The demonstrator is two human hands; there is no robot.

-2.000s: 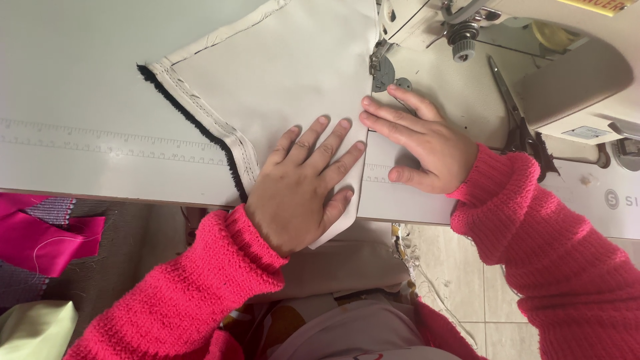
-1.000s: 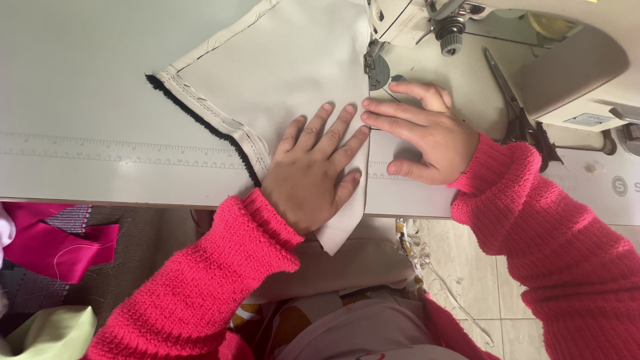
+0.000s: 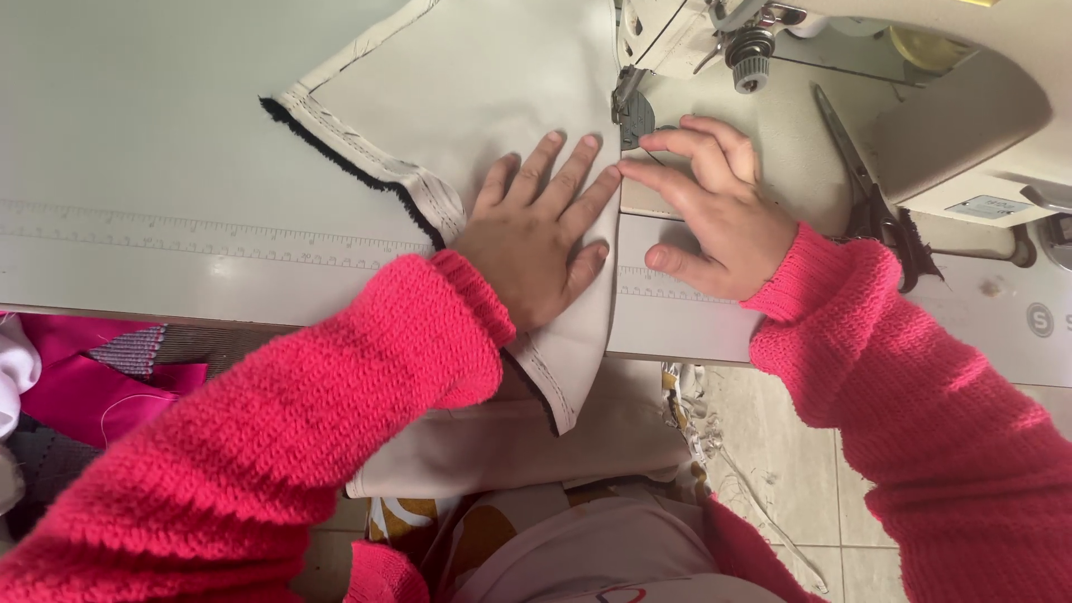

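Note:
White fabric (image 3: 502, 75) with stitched seams and a dark fuzzy edge lies on the sewing machine table, its lower corner hanging over the front edge. My left hand (image 3: 536, 226) rests flat on it with fingers spread. Beside the fabric's straight right edge is my right hand (image 3: 720, 209), its index fingertip at that edge and its thumb apart, over the machine bed. Just above my hands, the presser foot (image 3: 624, 92) of the sewing machine (image 3: 963, 50) stands at the same edge, next to the round metal plate (image 3: 638, 120). Whether the foot presses the fabric, I cannot tell.
Scissors (image 3: 871, 184) lie right of my right hand, under the machine arm. A printed ruler scale (image 3: 209, 236) runs along the table front. Magenta fabric (image 3: 117, 394) and other cloths are piled at the lower left. Another pale cloth (image 3: 519, 448) lies over my lap.
The fabric's lower corner has shifted down and now shows its stitched, dark edge. My hands stay beside each other near the presser foot, the left still flat on the fabric.

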